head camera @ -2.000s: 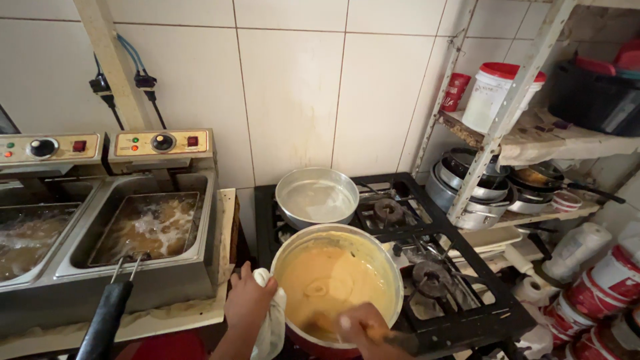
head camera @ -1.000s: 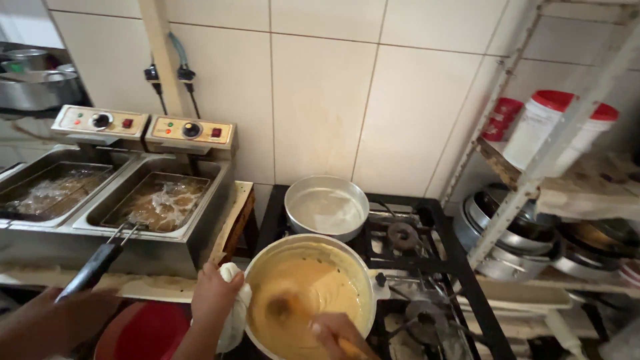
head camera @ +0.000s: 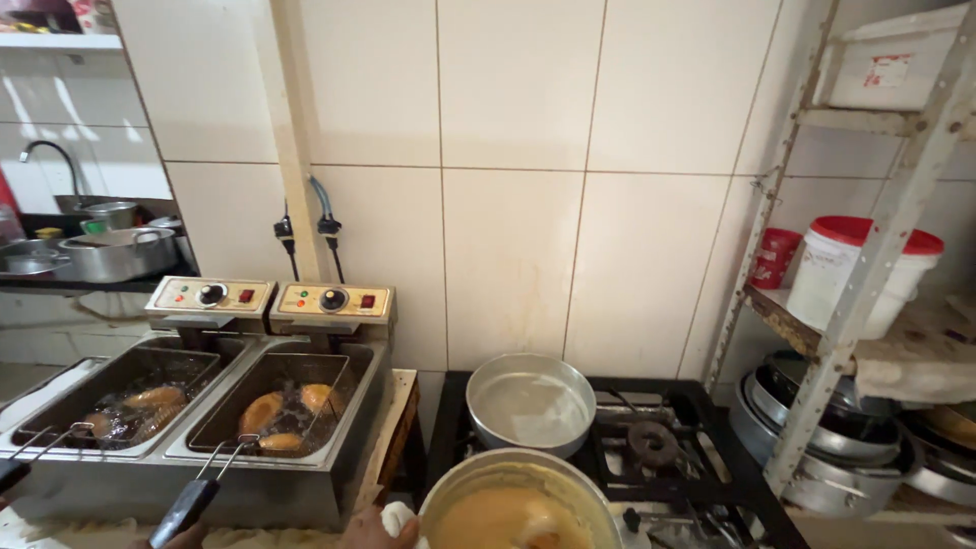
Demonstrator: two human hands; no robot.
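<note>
At the bottom edge, my left hand (head camera: 380,529) is shut on a white cloth (head camera: 398,520) against the left rim of an aluminium pot (head camera: 428,499). A thick yellow-orange mixture (head camera: 496,512) fills the lower part of this pot, with a blurred swirl near the bottom edge. My right hand is out of view below. Behind the pot, a round aluminium pan (head camera: 531,404) of pale liquid rests on the black gas stove (head camera: 705,457). Golden pieces (head camera: 261,412) fry in a wire basket in the right fryer.
Another person's hand (head camera: 183,536) holds the right fryer basket's black handle (head camera: 183,507). The double fryer (head camera: 305,488) stands left of the stove, its lights lit. A metal shelf (head camera: 827,358) with pots and a white bucket (head camera: 831,267) is at the right; a sink area is far left.
The view has tilted up, and my right hand with its wooden-handled utensil has dropped out of it. Golden pieces now show in the fryer where bubbling covered the oil.
</note>
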